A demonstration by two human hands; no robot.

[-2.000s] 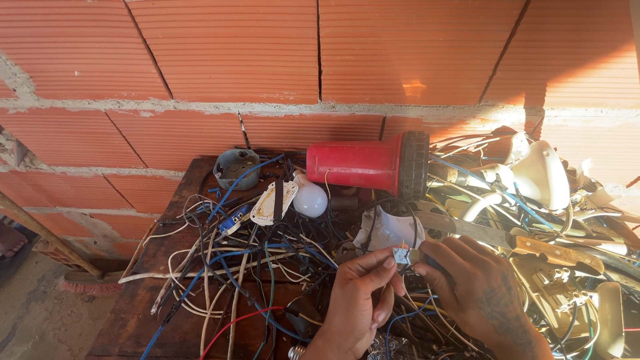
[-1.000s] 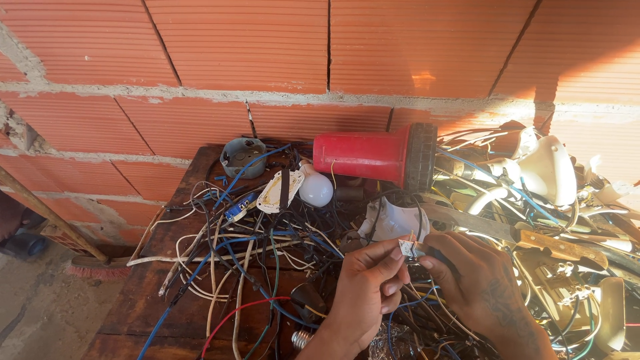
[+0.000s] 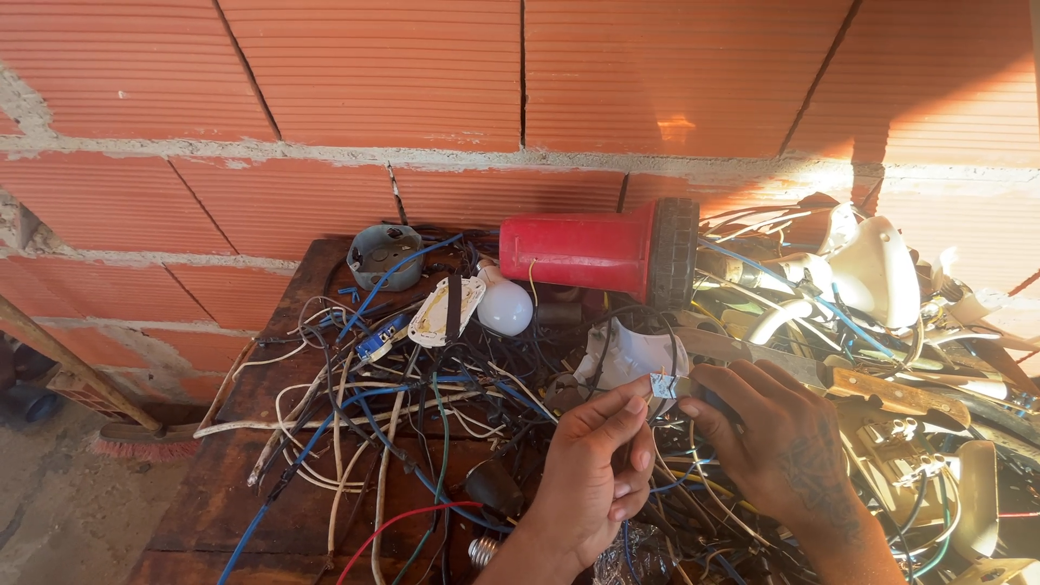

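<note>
My left hand (image 3: 597, 467) pinches a small light-blue and white piece (image 3: 663, 386) between thumb and forefinger, just above the heap of wires. My right hand (image 3: 768, 439) meets it from the right, closed around a dark, slim thing whose flat tip touches the piece; the fingers hide most of it, so its kind is unclear. Behind the hands lies a broken white curved shell (image 3: 626, 353). A wooden-handled knife (image 3: 894, 394) rests on the heap to the right. Loose blue, white, black and red wires (image 3: 390, 439) spread out left of my left hand.
A red flashlight (image 3: 573, 252) lies against the brick wall (image 3: 390, 73). Near it are a white bulb (image 3: 504, 307), a yellowed plate (image 3: 447, 311) and a round grey electrical box (image 3: 384, 256). White fittings (image 3: 877, 272) stand at right. A broom (image 3: 146, 439) is on the floor at left.
Both hands stay together around the small piece, with only slight shifts of the fingers. Nothing else has plainly moved.
</note>
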